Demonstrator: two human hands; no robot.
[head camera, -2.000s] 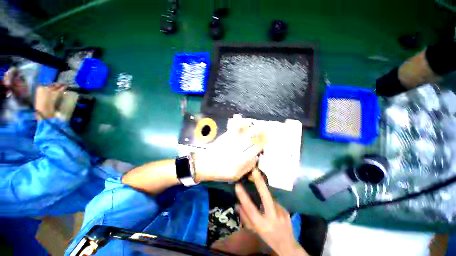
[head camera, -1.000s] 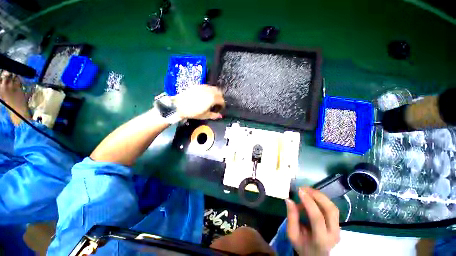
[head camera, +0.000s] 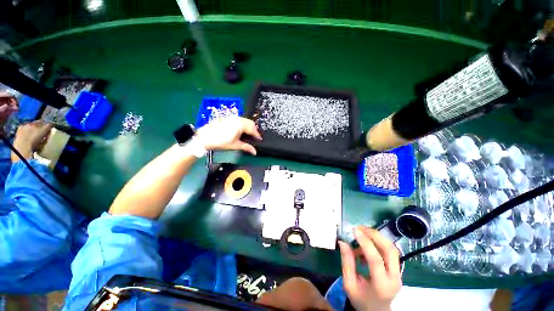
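Observation:
The black ring part (head camera: 295, 242) lies with its stem on the cream-white fixture (head camera: 325, 209), its ring overhanging the near edge. The hinged plate (head camera: 218, 193) with a tan-gold ring lies beside it, to the left. My left hand (head camera: 229, 135) is over the left edge of the screw tray (head camera: 310, 151), fingers bent downward; whether it holds a small piece cannot be told. My right hand (head camera: 372, 267) is to the right of the fixture's near corner, fingers apart, with nothing visible in it. The electric screwdriver (head camera: 449, 97) hangs at the upper right, its tip near the tray's right corner.
Blue bins stand left (head camera: 209, 108) and right (head camera: 408, 172) of the tray. A round black cup (head camera: 413, 223) and clear blister tray (head camera: 468, 200) are at the right, crossed by a power cord (head camera: 486, 217). Loose black units (head camera: 177, 61) lie behind. Another worker's sleeve (head camera: 30, 206) is at the left.
From two seconds ago to one, my left hand left the fixture for the tray area, exposing the ring part, and my right hand moved right. Since then, the screwdriver appears larger and farther into view.

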